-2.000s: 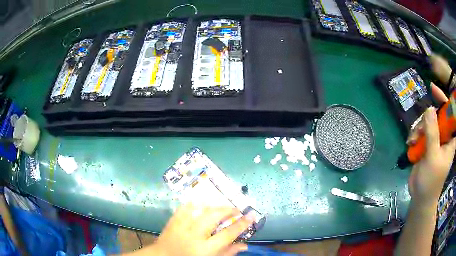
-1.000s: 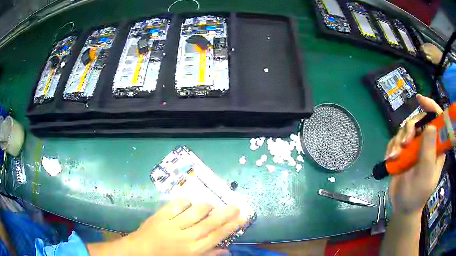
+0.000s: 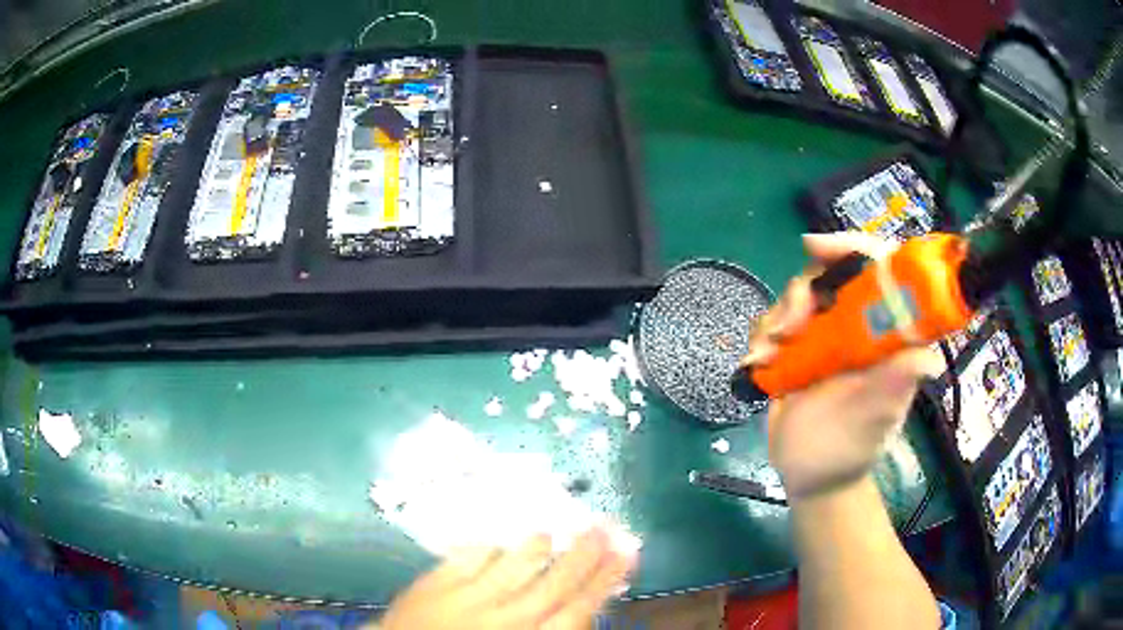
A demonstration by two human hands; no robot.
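Observation:
My right hand (image 3: 837, 425) is closed around the orange electric screwdriver (image 3: 862, 322). Its black nose points down-left over the right part of the round screw dish (image 3: 698, 330). My left hand (image 3: 517, 588) lies with its fingers on the lower end of a phone assembly (image 3: 462, 486) on the green bench. The phone is washed out by glare, so its parts cannot be told. A pile of small white bits (image 3: 589, 379) lies left of the dish. Tweezers (image 3: 729, 485) lie below the dish, partly hidden by my right forearm.
A black phone tray (image 3: 542, 246) at upper left holds several phones and one slot without a phone. More phone trays stand at top right (image 3: 850, 111) and down the right side (image 3: 961, 458). A torn white scrap (image 3: 59, 432) lies at left. A black cord loops at upper right.
My right hand has brought the screwdriver left, from beside the dish to over it. The view has shifted right, so the trays sit further left. My left hand remains on the phone.

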